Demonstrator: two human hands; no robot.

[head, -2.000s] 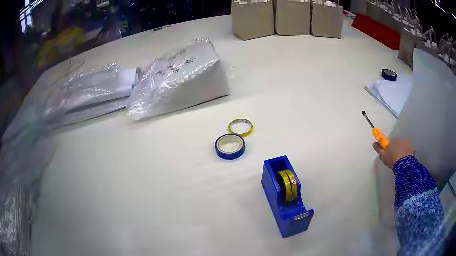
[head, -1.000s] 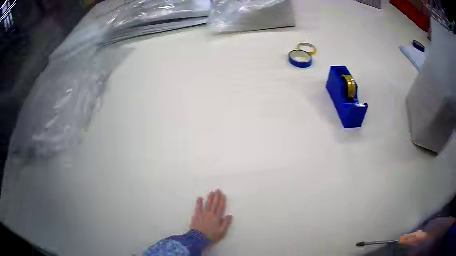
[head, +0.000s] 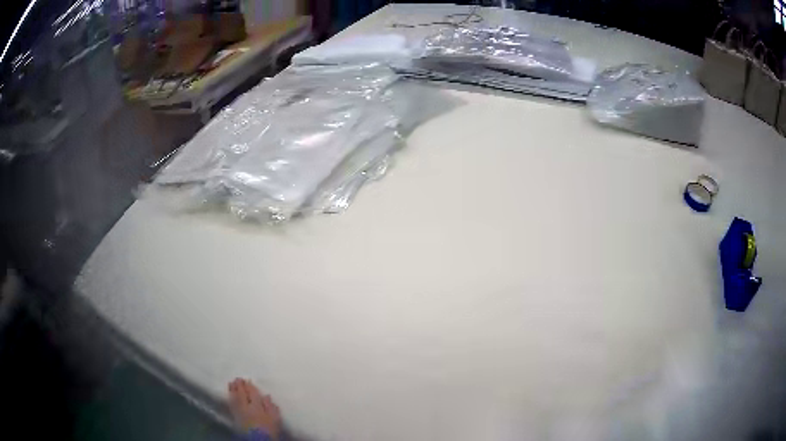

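My left hand (head: 255, 408) is at the bottom edge of the view, by the near edge of the white table (head: 483, 284). It is partly cut off; the fingers that show are close together and hold nothing that I can see. My right hand is out of the picture, and so is the orange-handled tool. Shiny clear poly bags (head: 302, 142) lie in a flat heap at the table's left side. More bagged flat packs (head: 500, 56) lie at the back, with a bulkier filled bag (head: 651, 103) to their right.
A blue tape dispenser (head: 738, 263) stands at the right. A blue tape roll (head: 697, 196) and a yellow one (head: 708, 183) lie touching behind it. Beige tote bags (head: 728, 69) stand at the far right. Another table (head: 215, 77) with brown items is beyond the left edge.
The view has turned left, so the dispenser and rolls sit further right. My left hand shows lower and further left, at the table edge. My right hand with the orange-handled tool has left the view.
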